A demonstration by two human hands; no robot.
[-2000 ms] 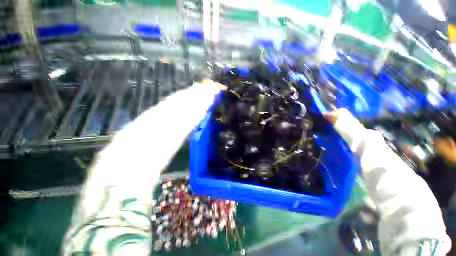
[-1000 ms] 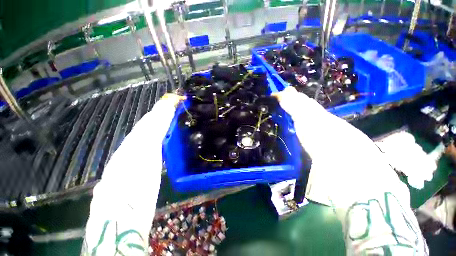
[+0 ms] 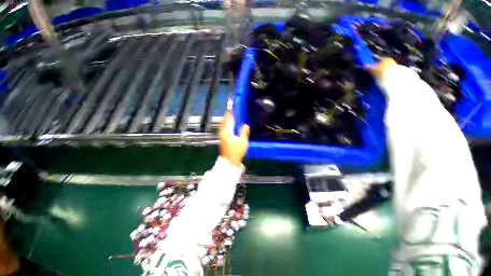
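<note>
A blue bin [image 3: 317, 152] full of round black housings [image 3: 307, 81], some with thin yellow leads, stands over the roller conveyor behind the bench. My left hand [image 3: 233, 141] is at the bin's left wall, near the front corner, with the thumb over the edge. My right hand [image 3: 383, 67] is on the bin's right rim, further back; its fingers are partly hidden and blurred. A pile of white connectors with red leads [image 3: 156, 226] lies on the green bench, partly behind my left sleeve.
The roller conveyor [image 3: 145, 86] runs to the left. Another filled bin [image 3: 362, 40] and a further blue bin [image 3: 476, 70] stand at right. A white-grey screw feeder [image 3: 326, 186] stands on the bench below the bin. A black electric screwdriver [image 3: 371, 200] lies blurred beside it.
The view has shifted, and the bin now appears further right and higher. My left hand has moved from the bin's back left to its front left; my right hand stays at the right rim.
</note>
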